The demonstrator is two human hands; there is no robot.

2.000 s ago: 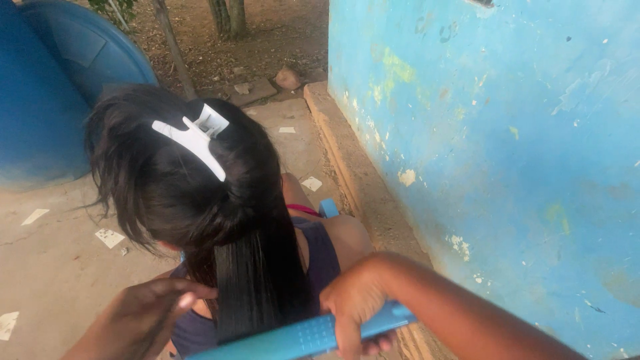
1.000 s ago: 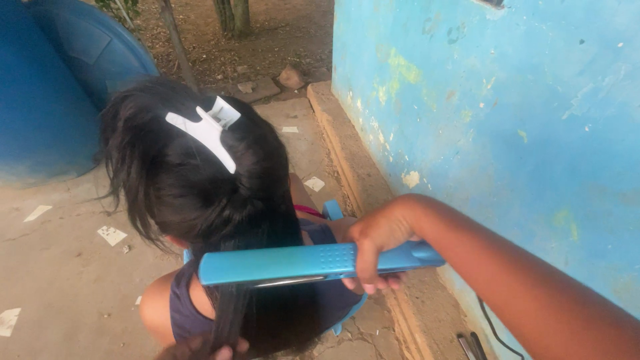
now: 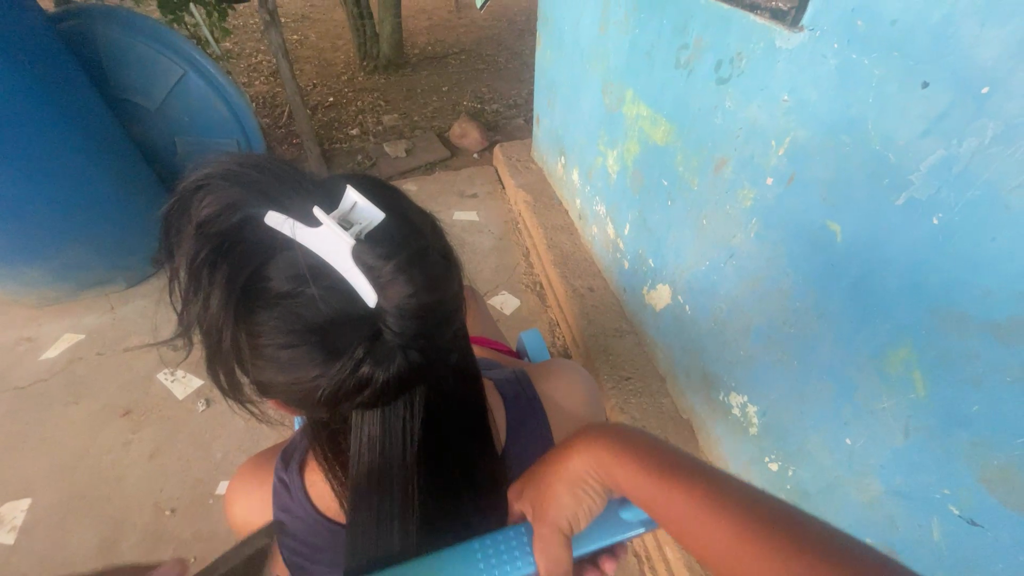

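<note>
A seated person with long dark hair (image 3: 280, 320) has their back to me. A white butterfly hair clip (image 3: 332, 248) holds the upper hair on top of the head. My right hand (image 3: 564, 496) grips a blue hair straightener (image 3: 480, 552), which lies across the lower lengths of straight hair at the bottom edge; its far end is out of view. Only a blurred bit of my left hand (image 3: 164, 569) shows at the lower left, beside a dark flat strip (image 3: 238, 552) that could be hair or a comb. What that hand holds is unclear.
A blue painted wall (image 3: 784, 240) with a concrete ledge (image 3: 560, 280) at its foot runs along the right. Large blue barrels (image 3: 72, 160) stand at the left. Part of a light blue chair (image 3: 533, 346) shows by the person's shoulder. Tree trunks and stones lie beyond.
The straightener and my right hand have moved down from across the upper part of the hanging hair, one second ago, to the bottom edge. My left hand has shifted left, mostly out of view.
</note>
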